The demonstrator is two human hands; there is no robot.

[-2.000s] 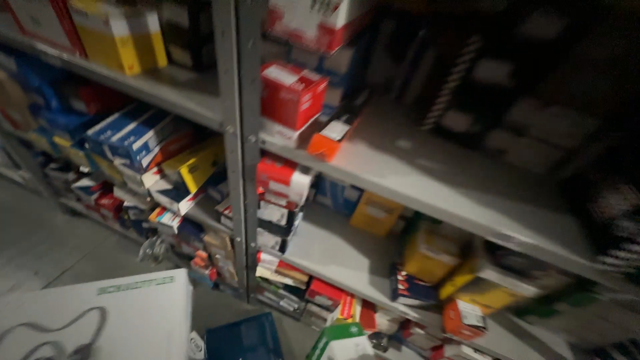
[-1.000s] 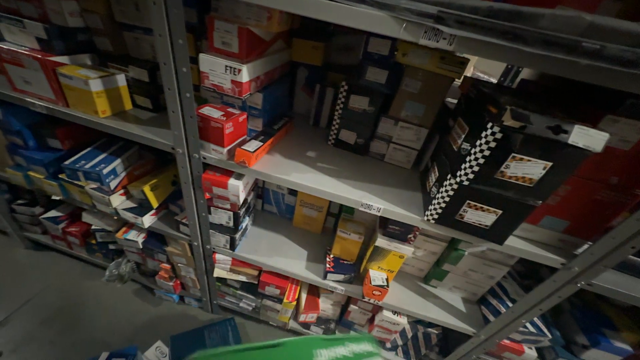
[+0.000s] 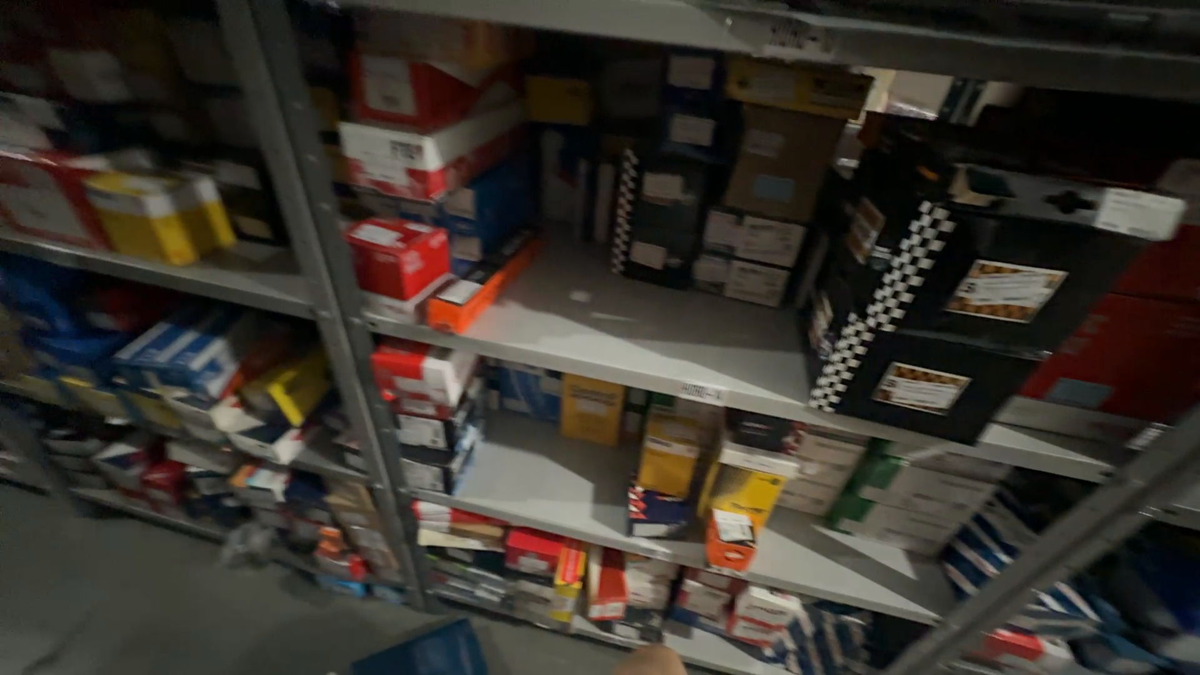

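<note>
At the bottom edge of the head view, just right of the middle, a small blurred piece of what looks like my right hand [image 3: 650,660] shows. Its fingers and anything it holds are hidden below the frame. My left hand is out of view. Nearest to the visible bit are cardboard boxes on the lowest shelf, among them a white and red box [image 3: 764,614] and a red one [image 3: 609,586]. A dark blue box [image 3: 422,652] lies low in the view, left of the hand.
Grey metal shelving [image 3: 656,352] spans the view, with an upright post [image 3: 323,253] left of centre. Black boxes with checkered strips [image 3: 975,375] stand at the right. An orange box [image 3: 731,539] sits at a lower shelf's front edge. Grey floor [image 3: 141,581] shows at lower left.
The white box at lower left two seconds ago is out of view. The green thing at the bottom edge one second ago is also gone from the frame. The view has shifted.
</note>
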